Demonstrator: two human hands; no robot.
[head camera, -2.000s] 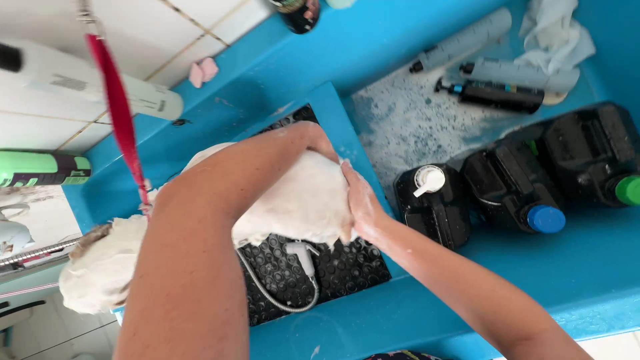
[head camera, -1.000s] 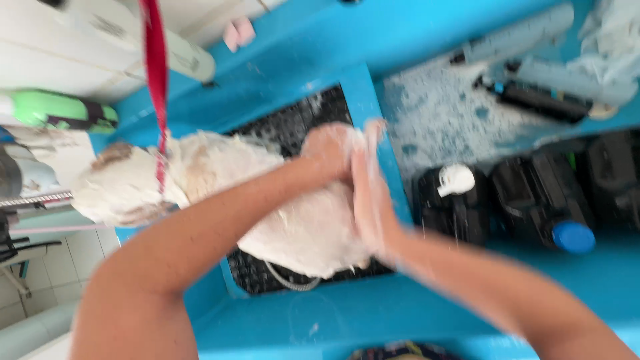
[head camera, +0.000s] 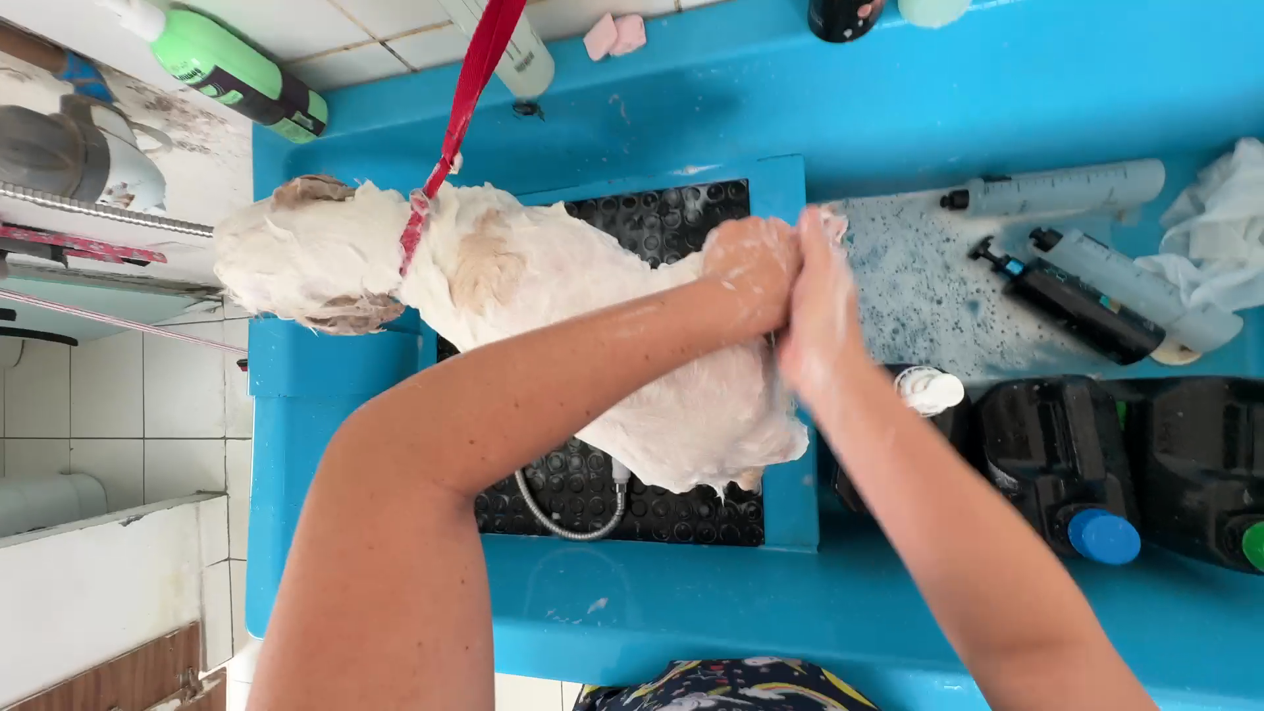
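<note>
A wet, lathered white dog (head camera: 553, 267) with light brown patches stands on a black rubber mat (head camera: 691, 523) in a blue tub, its head to the left. A red strap (head camera: 479, 84) runs up from its neck. Both my hands are at its rear end, wet with foam. My left hand (head camera: 752, 267) is curled at the rump, its fingers partly hidden; it seems to hold the tail, whose tip (head camera: 834, 225) shows beyond. My right hand (head camera: 822, 306) presses against it from the right, fingers extended upward. A shower hose (head camera: 583, 535) loops on the mat below the belly.
Right of the mat lie a black pump bottle (head camera: 1081, 311), clear bottles (head camera: 1071, 186) and a crumpled translucent cloth or plastic (head camera: 1224, 232). Large black jugs (head camera: 1062, 444) stand nearer me. A green bottle (head camera: 237, 74) and pink pieces (head camera: 614, 37) are along the tub's far edge (head camera: 681, 59).
My left hand has moved from the dog's far flank to its rear end, beside my right hand. My right hand has risen along the rump. The view has shifted.
</note>
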